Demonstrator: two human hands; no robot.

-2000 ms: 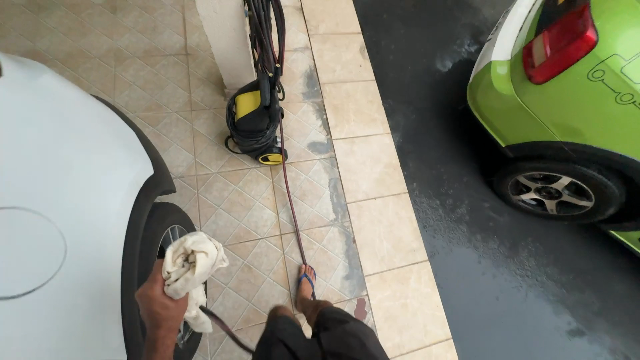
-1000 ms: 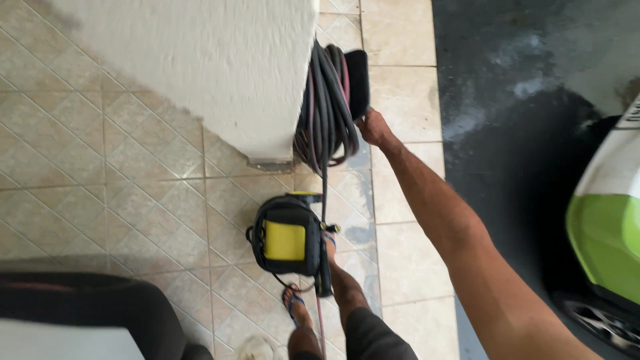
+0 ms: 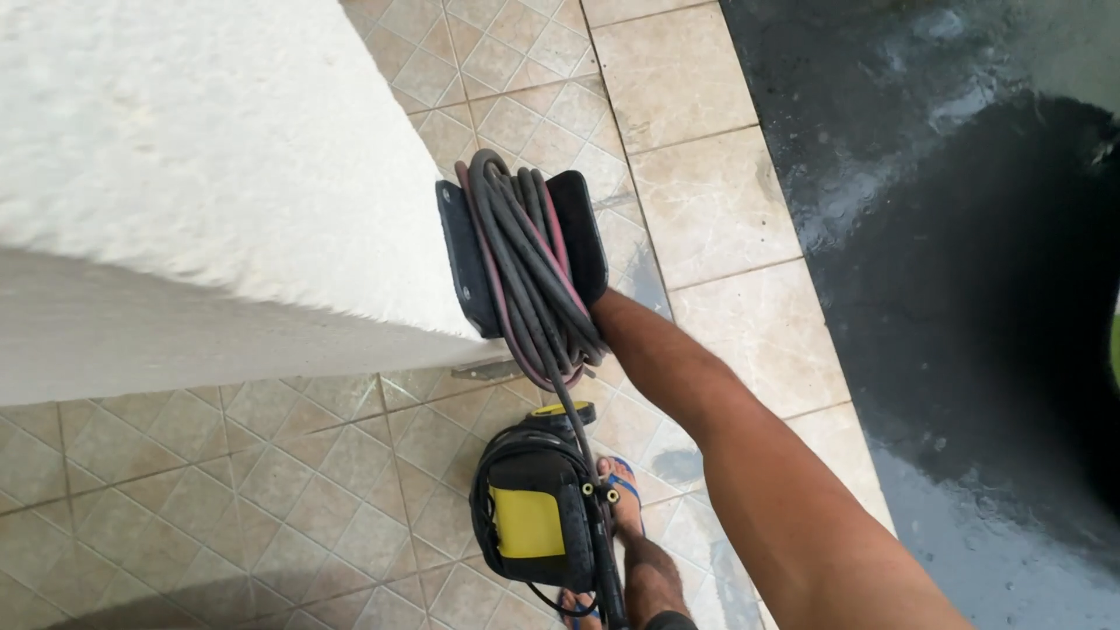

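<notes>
My right arm reaches up from the lower right to a coiled dark grey and reddish hose (image 3: 534, 271), and its hand is hidden beneath the coil and the black holder (image 3: 579, 232). The holder is fixed to the end of a white wall. From the coil a length of hose runs down past a black and yellow pressure washer (image 3: 529, 516) standing on the tiled floor. My left hand is out of the frame.
The rough white wall (image 3: 219, 157) fills the upper left. My feet in blue flip-flops (image 3: 623, 486) stand beside the washer. A dark wet floor (image 3: 962, 394) lies right of the beige tiles, with a sliver of green car at the right edge.
The view has moved from beside the white car to the wall and the hose coil, which now looks nearer. The left hand with the white cloth, seen two seconds ago, is out of view.
</notes>
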